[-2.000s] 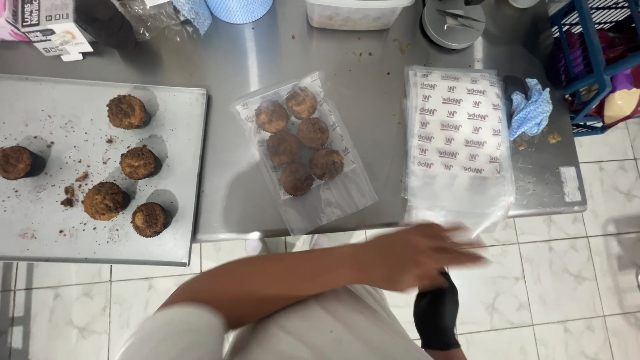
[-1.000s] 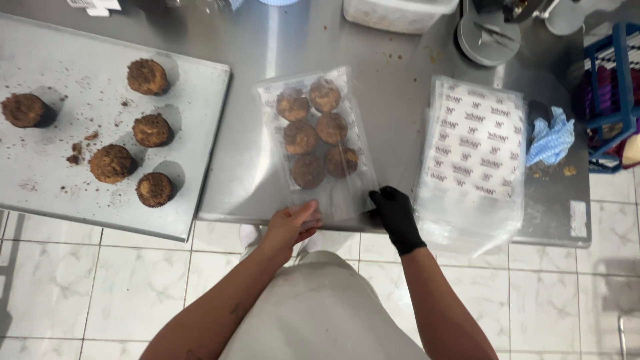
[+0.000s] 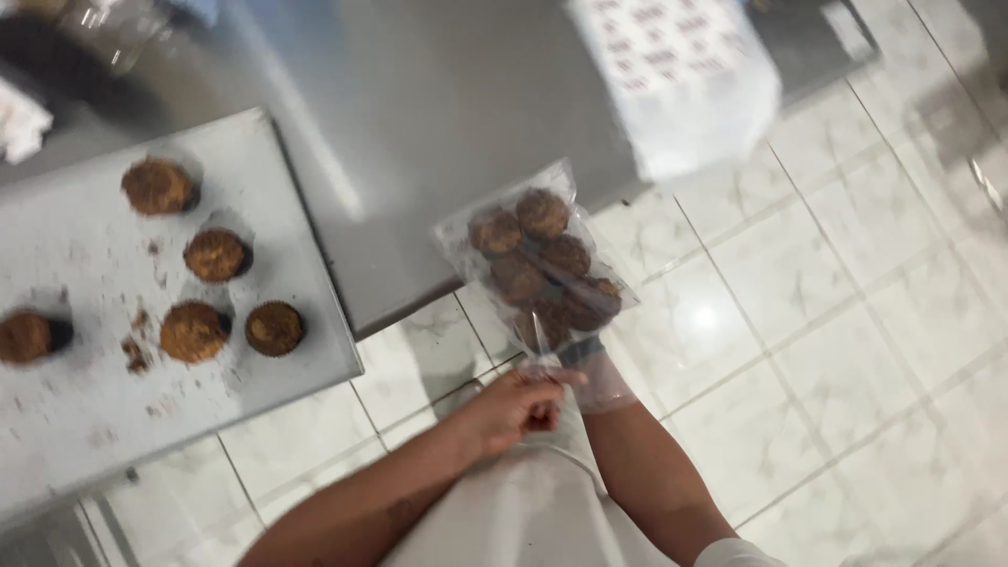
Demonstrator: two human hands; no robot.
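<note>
A clear plastic bag [image 3: 542, 268] with several brown crumb-topped muffins inside is held in front of my body, off the table's front edge. My left hand [image 3: 524, 402], bare, grips the gathered plastic at the bag's near end. My right hand [image 3: 581, 348], in a black glove, is beneath the bag and largely hidden by it and the muffins; its fingers cannot be seen. More muffins [image 3: 194, 331] stand apart on a metal baking tray [image 3: 260, 213] at the left, with loose crumbs among them.
The steel table [image 3: 409, 142] spans the upper part of the view. A stack of printed clear bags [image 3: 693, 102] lies near its front edge at the right. Below is a white tiled floor [image 3: 787, 315]. Blurred items stand at the upper left.
The bag of muffins was on the table and is now lifted off it, over the floor side. The gloved right hand has moved from the bag's near corner to beneath it. The view has tilted.
</note>
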